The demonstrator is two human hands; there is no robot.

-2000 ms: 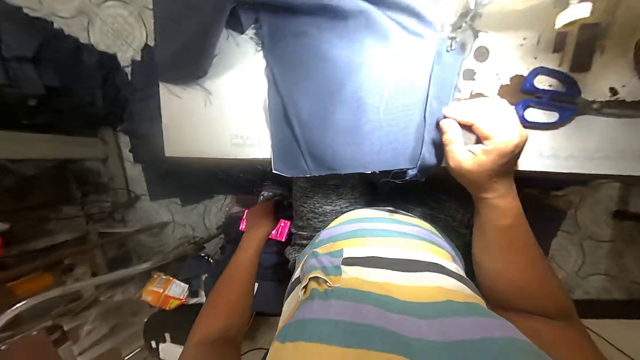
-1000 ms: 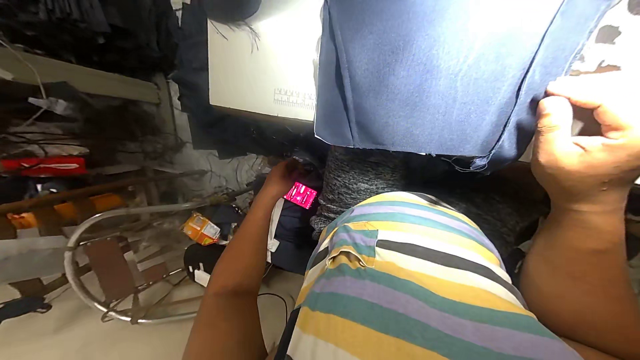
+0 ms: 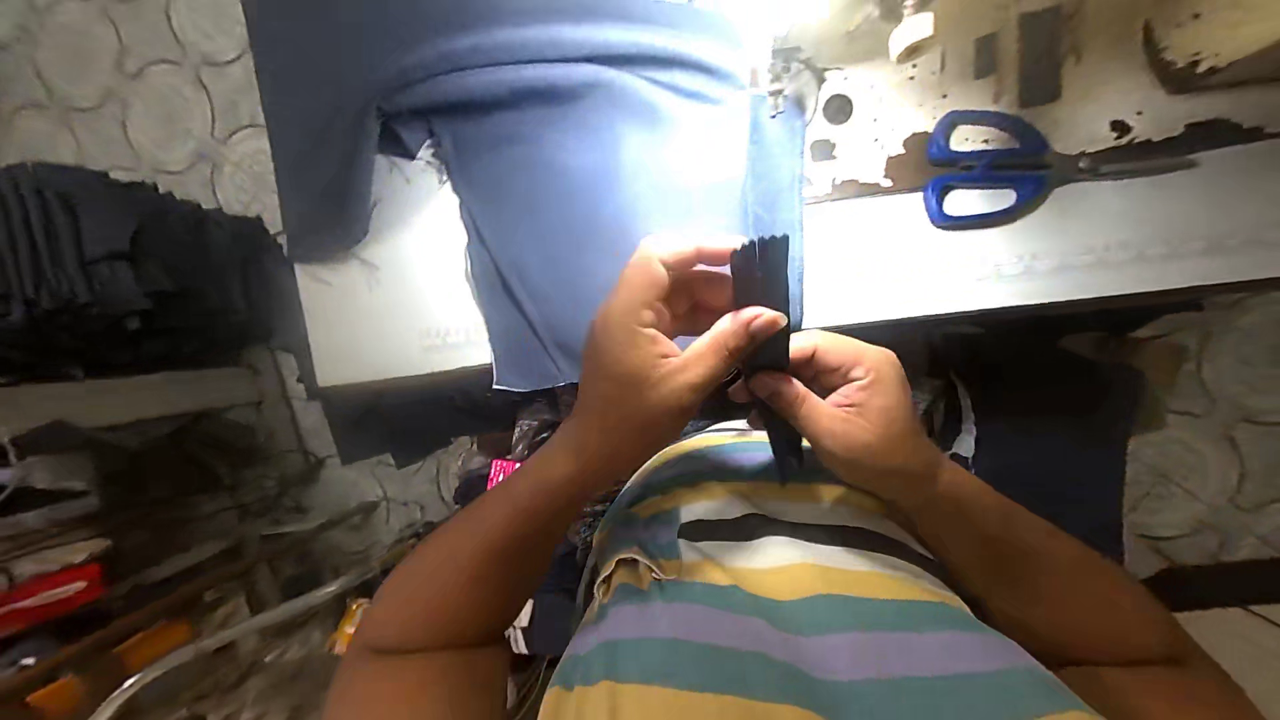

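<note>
A narrow dark strip, possibly a zipper or folded fabric (image 3: 762,275), is held upright between both hands above the lap. My left hand (image 3: 675,335) pinches its upper part with thumb and fingers. Lower down, my right hand (image 3: 845,400) grips the same strip, its tail hanging over the striped shirt. Behind the hands, a blue fabric piece (image 3: 580,190) lies across the white sewing table, its right edge by the presser foot (image 3: 778,90) of a sewing machine. Bright lamp light washes out part of the cloth.
Blue-handled scissors (image 3: 990,170) lie on the machine bed at the right. Dark folded fabrics (image 3: 130,270) are stacked on a shelf at the left. A metal tube frame (image 3: 240,630) stands low at the left. The table's front edge (image 3: 1050,305) runs beyond the hands.
My left hand has come up from beside the lap and my right hand has left the blue fabric's edge. Both now hold the dark strip. The view has shifted.
</note>
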